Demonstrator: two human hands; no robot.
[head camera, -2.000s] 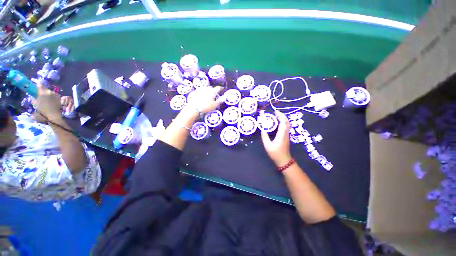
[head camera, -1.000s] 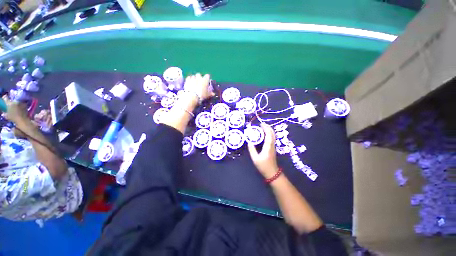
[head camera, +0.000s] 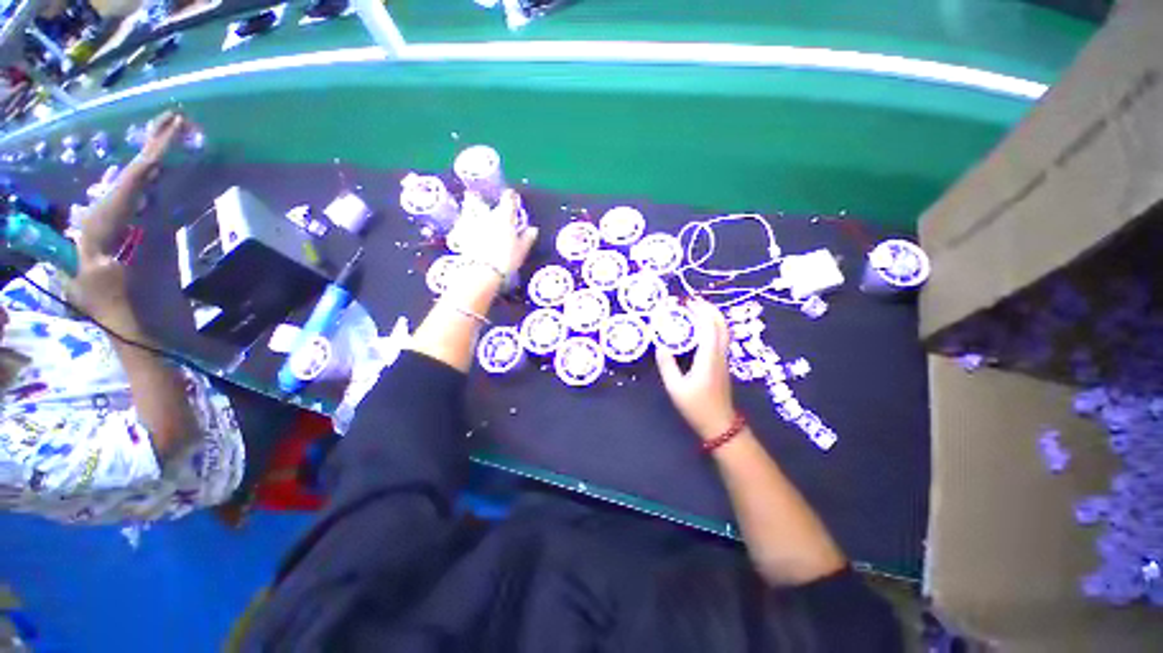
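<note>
Many white-lilac round motor housings (head camera: 585, 310) with spoked ends stand on the black mat, mostly close together. My left hand (head camera: 489, 242) reaches over the housings at the group's upper left; its fingertips lie against them, and whether it grips one is hidden. My right hand (head camera: 699, 370) has its thumb and fingers around the housing at the group's right edge (head camera: 673, 328), which stands on the mat. Small white-lilac fittings (head camera: 781, 389) lie in a loose row right of that hand.
A white adapter (head camera: 810, 273) with looped cable and a lone housing (head camera: 897, 264) lie right. An open cardboard box (head camera: 1008, 472) of fittings borders the right. A blue tool (head camera: 315, 334), clear bag and black-silver box (head camera: 249, 259) lie left, beside a neighbour. A green conveyor (head camera: 714, 128) runs beyond.
My left hand has moved from the middle group back toward the upper-left housings. A housing that stood apart at the top now stands against the middle group. My right hand stays at its housing.
</note>
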